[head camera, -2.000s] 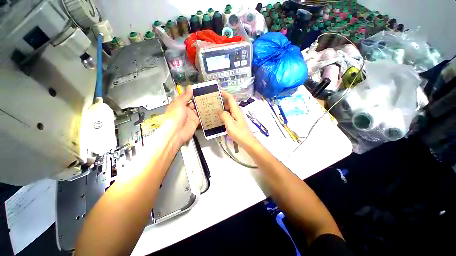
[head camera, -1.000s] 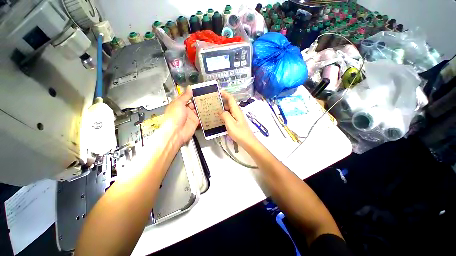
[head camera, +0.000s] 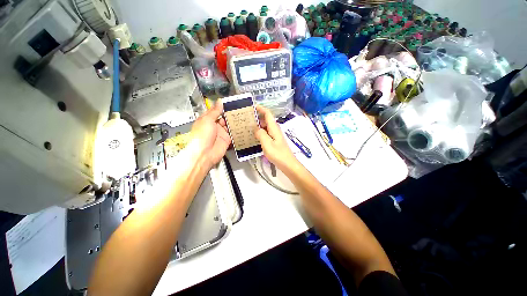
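A white smartphone (head camera: 242, 128) with a lit, yellowish screen is held upright in both hands above the white table. My left hand (head camera: 211, 134) grips its left side, with the thumb near the top left corner. My right hand (head camera: 271, 137) grips its right side, with the thumb at the lower right edge of the screen. The fingers behind the phone are hidden. A thin cable runs from under the phone across the table.
The sewing machine head (head camera: 46, 110) and metal bed (head camera: 199, 225) stand at left. The control panel (head camera: 261, 72), blue plastic bag (head camera: 322, 75) and clear bags of thread cones (head camera: 442, 124) are behind and right. Pens (head camera: 299, 143) lie on the white table (head camera: 370, 167). Dark cloth hangs at lower right.
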